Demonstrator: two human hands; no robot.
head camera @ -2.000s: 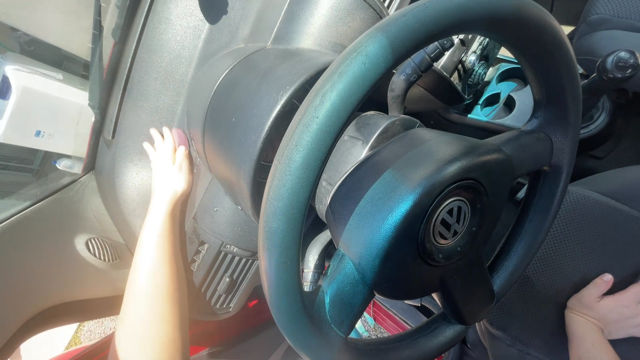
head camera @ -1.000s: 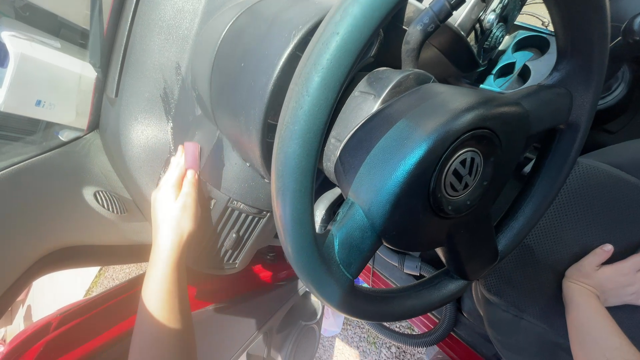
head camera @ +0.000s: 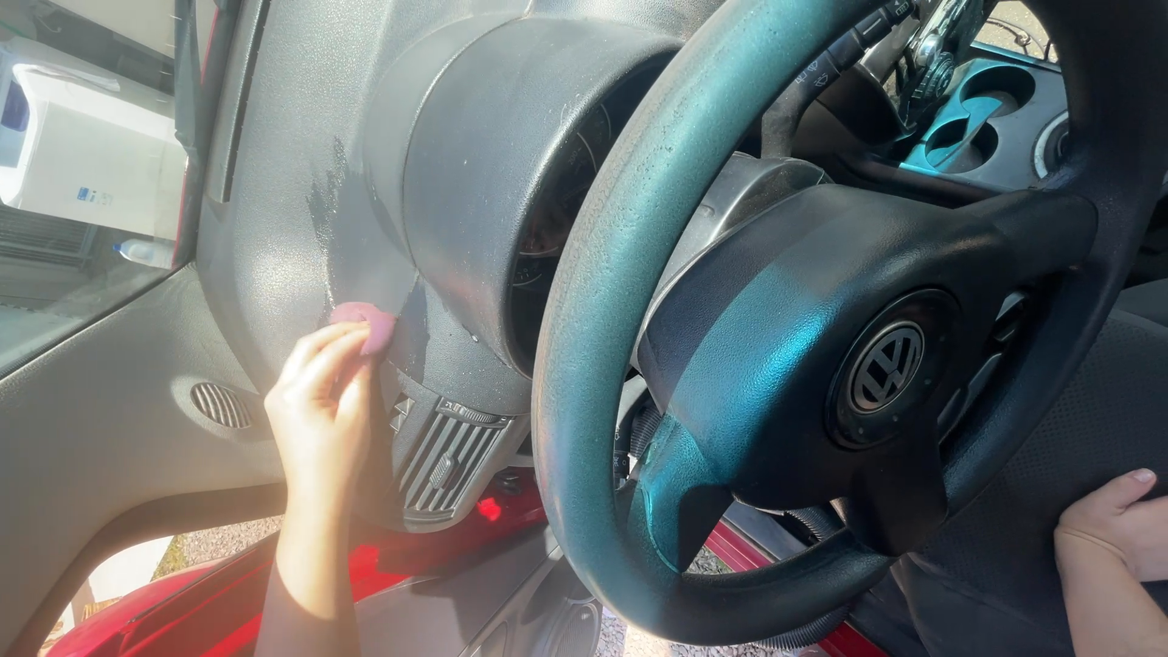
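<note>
My left hand [head camera: 324, 388] pinches a pink sponge or pad [head camera: 370, 328] and presses it on the dark grey dashboard [head camera: 274, 219], beside the instrument hood [head camera: 474, 155] and above the side air vent [head camera: 452, 461]. A dark, wet-looking streak [head camera: 327, 205] with light specks runs up the dashboard from the pad. At the right edge, my right hand [head camera: 1118, 525] rests on the dark fabric seat [head camera: 1022, 474], thumb apart; its fingers are partly cut off by the frame, and I see nothing held in it.
The steering wheel [head camera: 584, 365] stands between my hands. Behind it are a control stalk [head camera: 821, 68] and cup holders [head camera: 958, 146]. The windscreen [head camera: 82, 292] lies at left, a small round-edged vent [head camera: 219, 405] below it, and red door-side bodywork [head camera: 201, 593] at the bottom.
My left hand was spread over the pink pad two seconds ago; its fingers are now drawn together around it. The dark streak shows more fully. My right hand has stayed on the seat.
</note>
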